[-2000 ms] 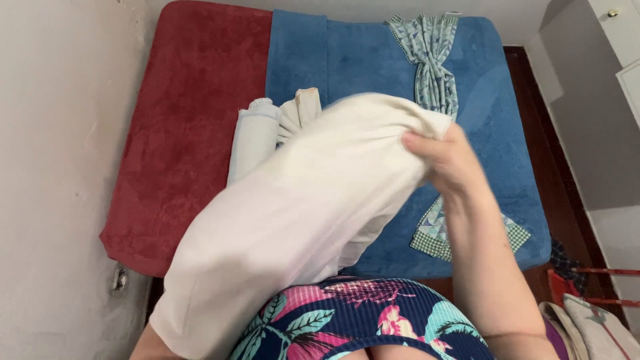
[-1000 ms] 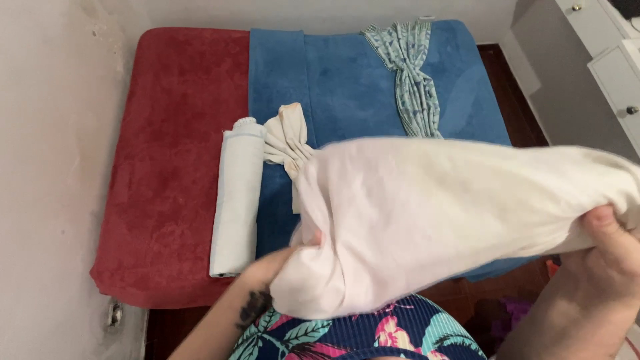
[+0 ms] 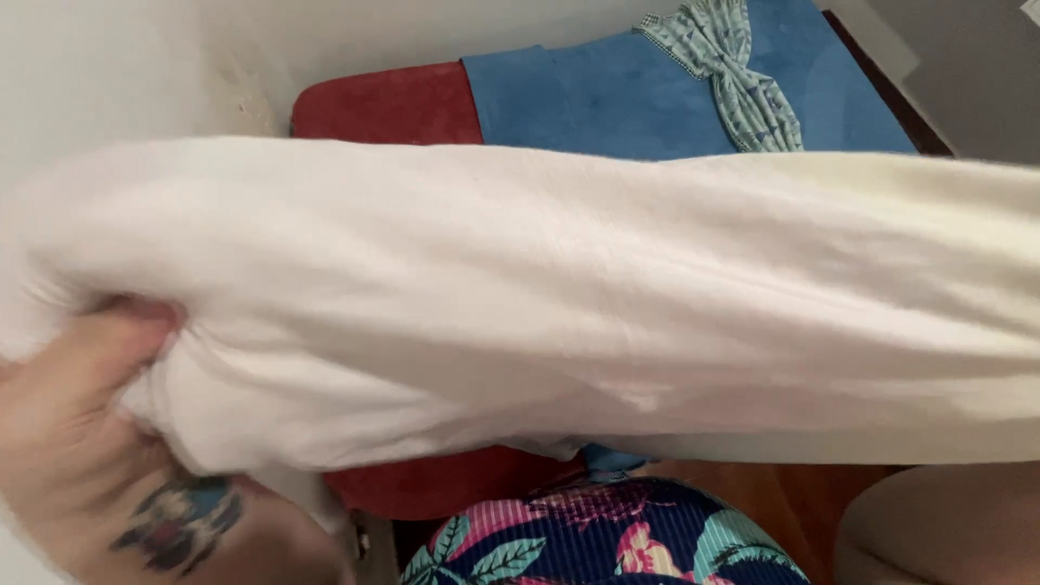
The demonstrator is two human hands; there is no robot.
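A white cloth [image 3: 520, 301] is stretched wide across the view, in front of my body. My left hand [image 3: 89, 382], with a tattoo near its wrist, grips the cloth's left part between thumb and fingers. Of my right arm only a blurred part shows at the lower right; the hand itself lies outside the frame. Beyond the cloth, a green patterned cloth [image 3: 747, 81], gathered at its middle, lies on a blue cover [image 3: 601, 106]. The stretched cloth hides most of the bed.
A red cover [image 3: 390, 106] spreads over the left part of the bed, beside the blue one. A pale wall [image 3: 122, 73] stands at the left. Brown floor [image 3: 747, 504] shows below the cloth, near my patterned top [image 3: 601, 536].
The white cloth, bunched up before, is now spread wider across the view. My left hand has moved left with it, and my right hand has left the frame. The white roll on the bed is now hidden.
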